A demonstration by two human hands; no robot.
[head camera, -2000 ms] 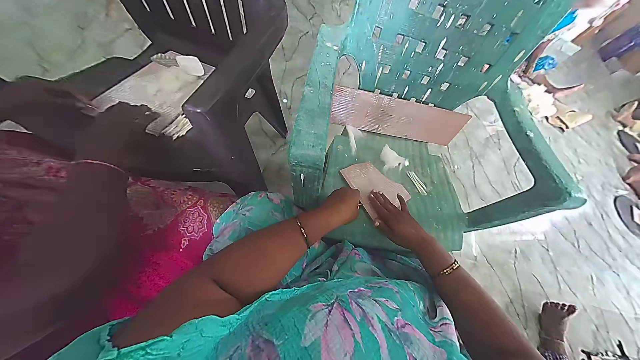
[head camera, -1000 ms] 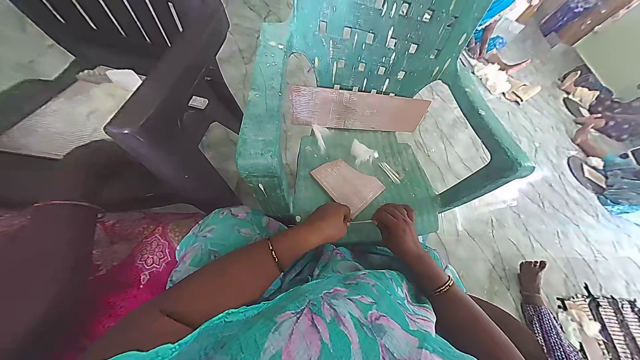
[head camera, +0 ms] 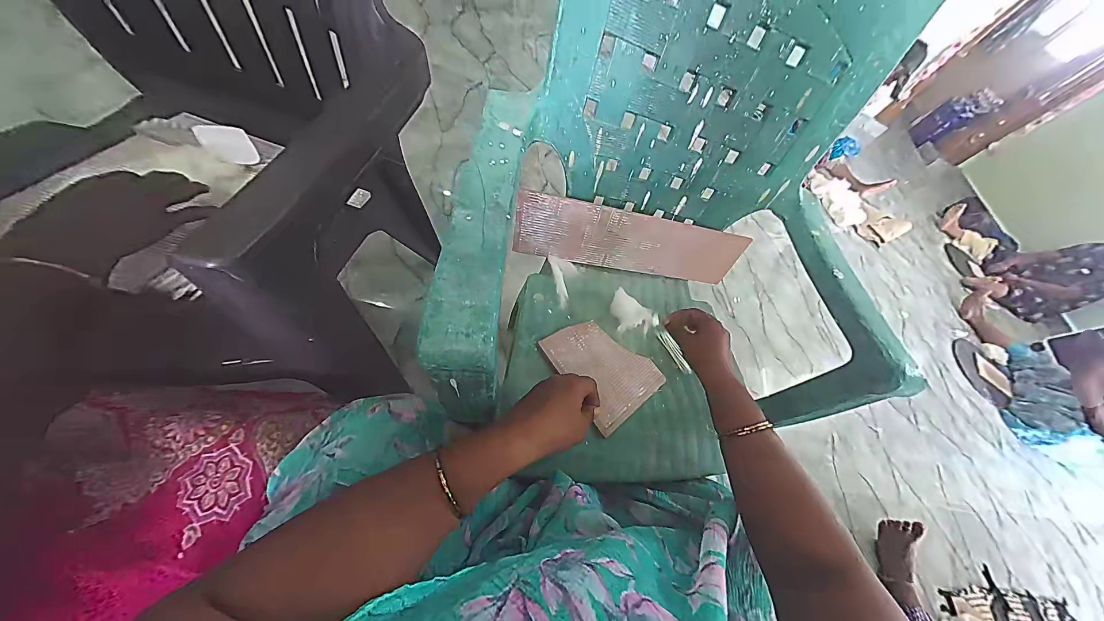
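My left hand (head camera: 556,416) is curled at the lower left edge of a small ridged pinkish board (head camera: 604,366) on the seat of a green plastic chair (head camera: 552,457). Whether its fingers hold anything is hidden. My right hand (head camera: 700,341) has its fingertips drawn together beside a tuft of white cotton (head camera: 631,312) and a few thin white sticks (head camera: 674,349); what is between the fingertips is too small to tell. Another white wisp (head camera: 561,280) lies left of the cotton. A longer pinkish ridged board (head camera: 625,237) leans across the rear of the seat against the backrest.
At left, a co-worker's hand (head camera: 103,211) is over a board on a dark plastic chair (head camera: 285,198). The green chair's armrests (head camera: 461,285) flank the seat. Other people sit on the marble floor (head camera: 871,466) at right, and a bare foot (head camera: 899,543) shows at lower right.
My right hand has moved up from the seat's front edge to the cotton and sticks. My left hand is now at the small board's edge. Two seconds ago both hands were on that board.
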